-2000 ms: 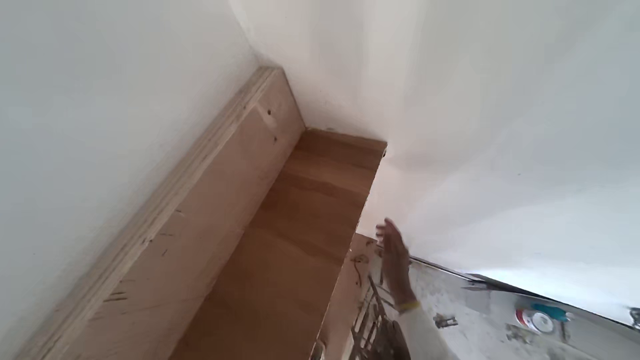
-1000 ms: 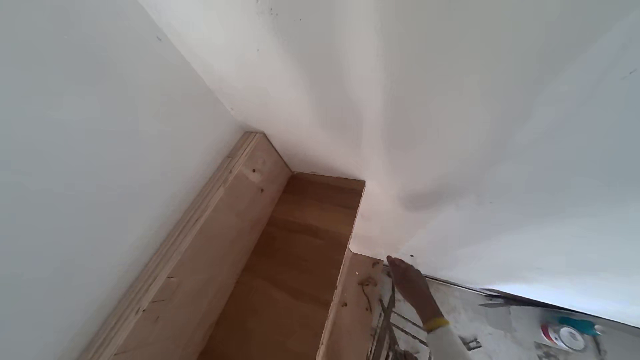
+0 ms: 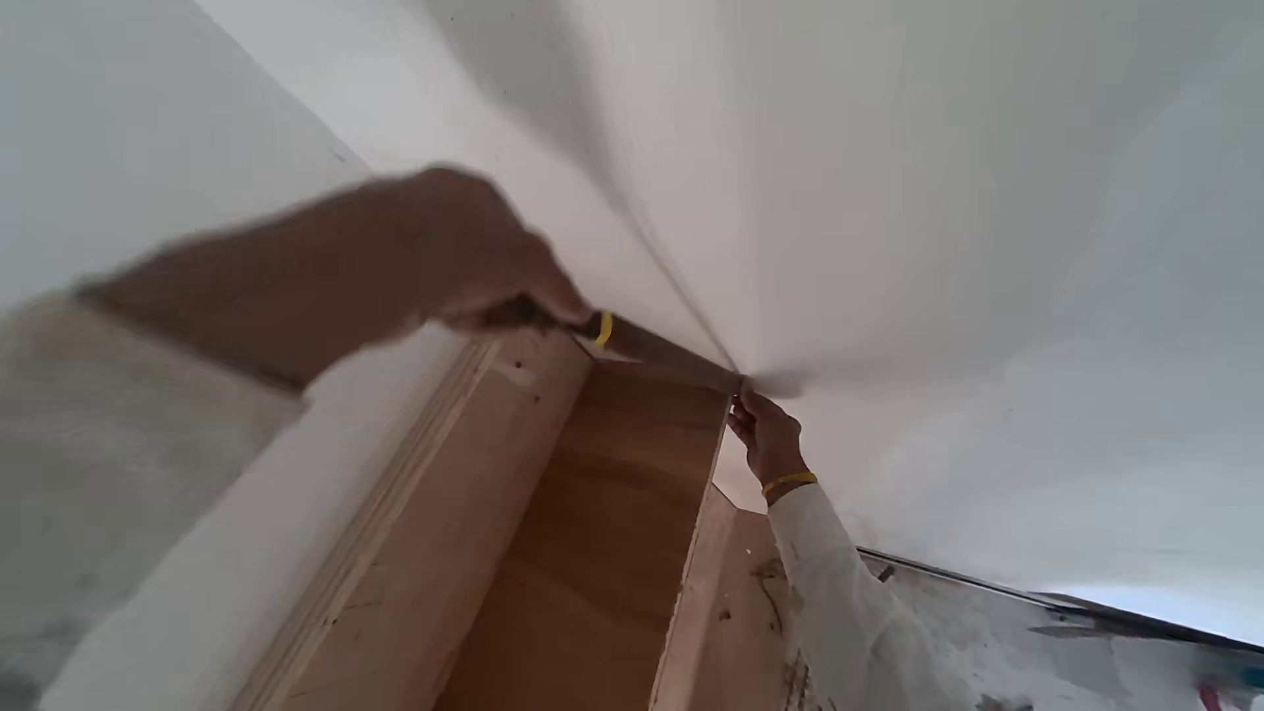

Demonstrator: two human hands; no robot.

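My left hand (image 3: 474,257), blurred and close to the camera, reaches in from the left. Its fingers are closed on one end of a long dark tool (image 3: 662,351) with a yellow band; motion blur hides its exact kind. The tool's far end meets the fingertips of my right hand (image 3: 775,434), at the upper right corner of a brown plywood panel (image 3: 612,494). A yellow band circles my right wrist, above a whitish sleeve. The fingers there are bent, and whether they pinch anything is unclear.
A pale wooden board (image 3: 444,513) with layered edges runs along the panel's left side. White walls (image 3: 938,247) rise around the corner. Lower right, a dark strip (image 3: 1086,607) edges a stained whitish surface, and another wooden piece (image 3: 741,583) lies below my right hand.
My left hand has come into view from the left with the dark tool. My right hand has moved up from lower beside the panel to its upper corner.
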